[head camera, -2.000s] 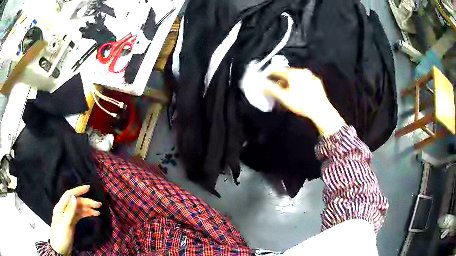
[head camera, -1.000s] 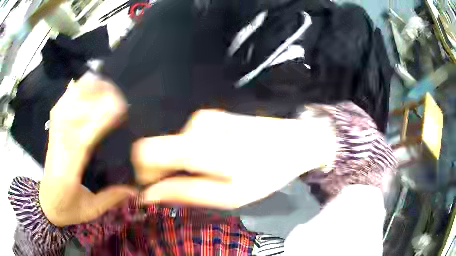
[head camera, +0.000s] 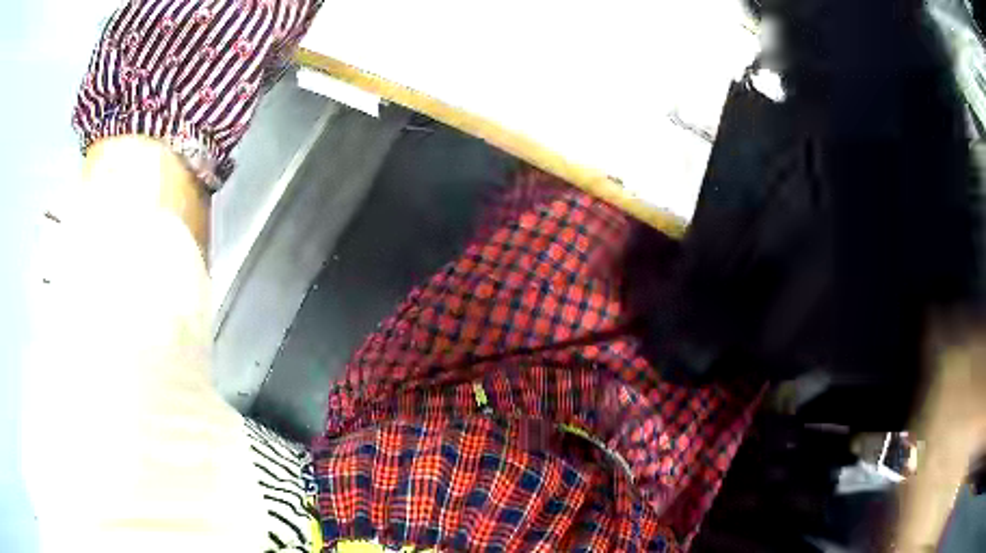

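Black cloth [head camera: 833,216] hangs over the right end of the white table [head camera: 519,76] and down onto the lap at the right. A small whitish spot lies at the cloth's upper left edge. My left arm runs up the left side in its striped sleeve cover [head camera: 195,76]; my left hand is not in the picture. My right hand [head camera: 954,416] is only a blurred skin-coloured shape at the right edge, in front of or beside the cloth. Its fingers and its hold cannot be made out.
The table's wooden edge [head camera: 487,130] slants down to the right. A red-navy check apron [head camera: 432,475] covers the lap. Grey floor or panel [head camera: 314,270] shows between my left arm and the apron. Blurred small items lie at the lower right.
The view has swung to the table edge and lap. The scissors, stool and black heap with white strips are gone from view. My left hand has left the picture; my right is at the edge.
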